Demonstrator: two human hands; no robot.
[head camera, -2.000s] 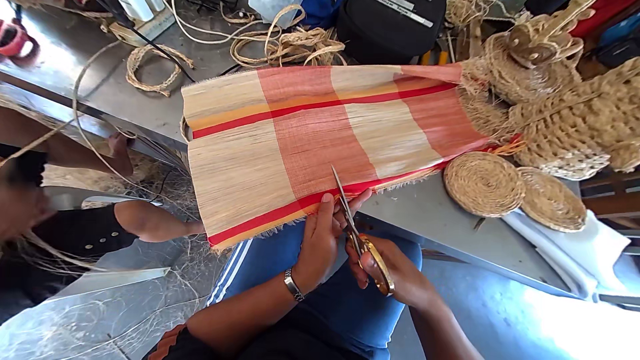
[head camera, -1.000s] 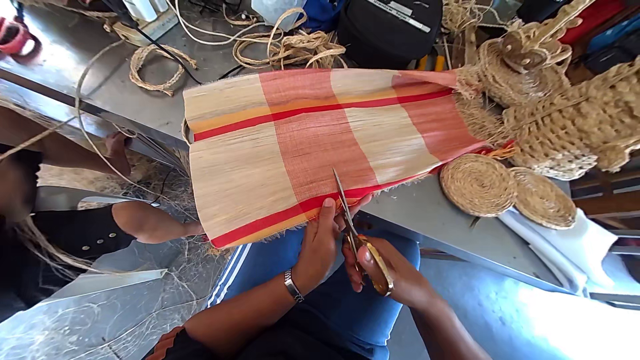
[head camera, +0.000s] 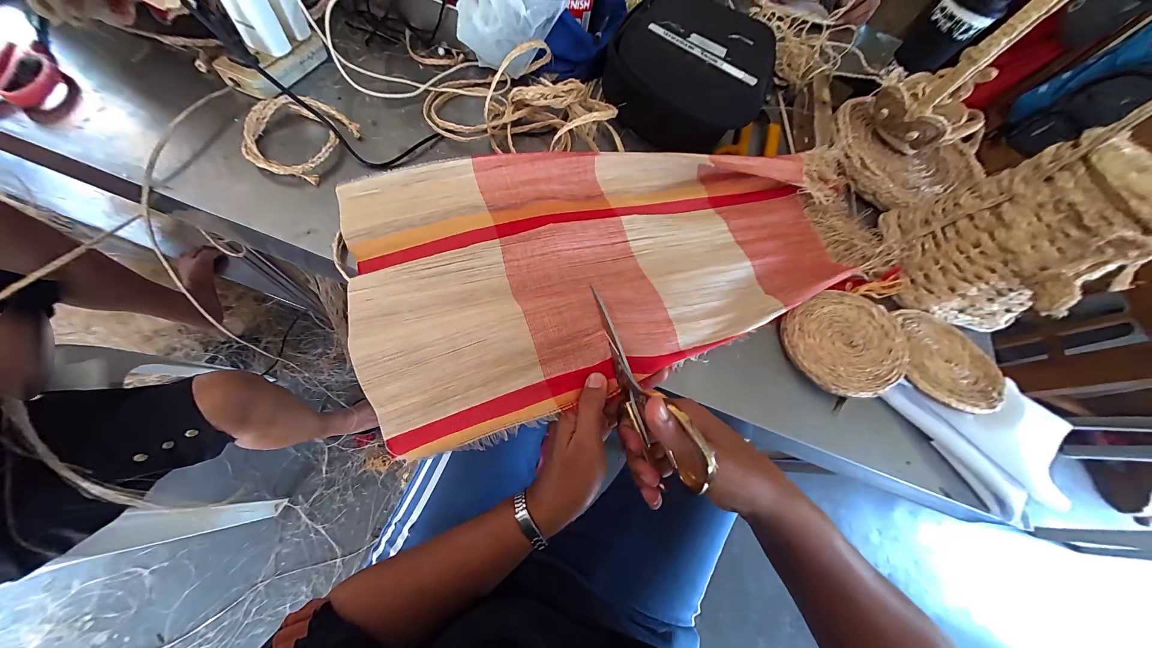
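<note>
A woven cloth (head camera: 576, 270) with red, orange, cream and salmon bands lies over the table edge and my lap. My left hand (head camera: 576, 450) grips its near edge, the thumb on top and the fingers underneath. In my right hand (head camera: 684, 450) is a pair of scissors (head camera: 621, 360) with gold-coloured handles. One blade lies over the cloth, pointing up and away; the other blade is mostly hidden. Frayed threads hang along the near edge, and the cloth's right end meets a fringe of natural fibre.
A metal table (head camera: 810, 423) bears a rope coil (head camera: 292, 135), loose rope (head camera: 531, 108), a black case (head camera: 688, 72) and orange-handled scissors (head camera: 751, 139). Two round woven mats (head camera: 844, 344) lie by a braided fibre piece (head camera: 1017, 225) at right. Another person (head camera: 117, 405) sits at left, with loose fibres nearby.
</note>
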